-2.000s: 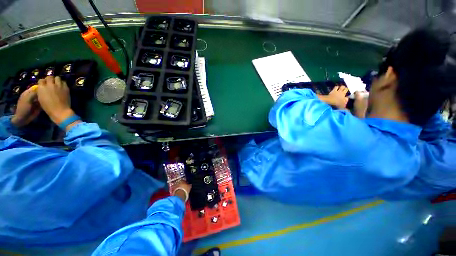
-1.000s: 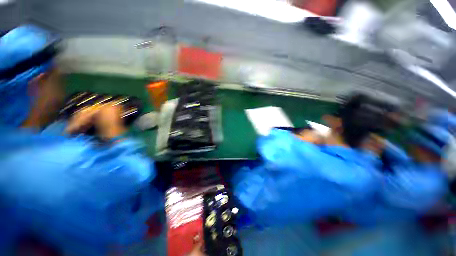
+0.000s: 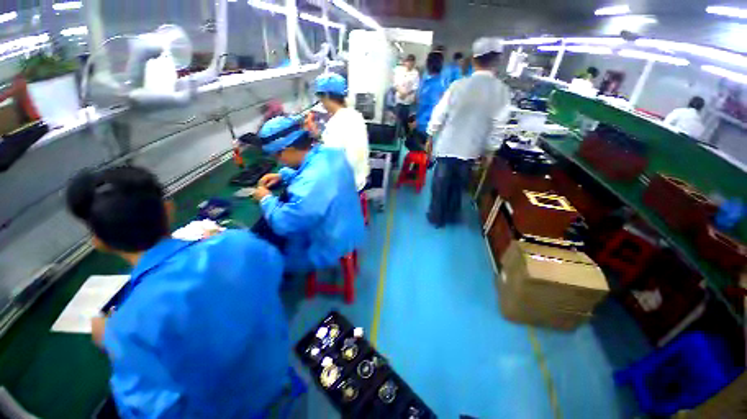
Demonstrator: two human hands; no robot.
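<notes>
A black compartment tray (image 3: 357,370) holds several round units with gold or silver rims. It shows at the bottom middle, above the blue floor, tilted, and its lower end nears the picture's edge. Neither of my hands is in view, so what holds the tray is hidden.
A person in a blue smock (image 3: 201,319) sits close on the left at the green bench (image 3: 49,372) with a white sheet (image 3: 88,303). Others sit beyond; one in white stands in the aisle (image 3: 422,286). A cardboard box (image 3: 550,282) and blue stool (image 3: 684,372) are right.
The view has swung right and up from the bench to the aisle. The black tray remains low in view; the red tray and the hand at it have left the picture.
</notes>
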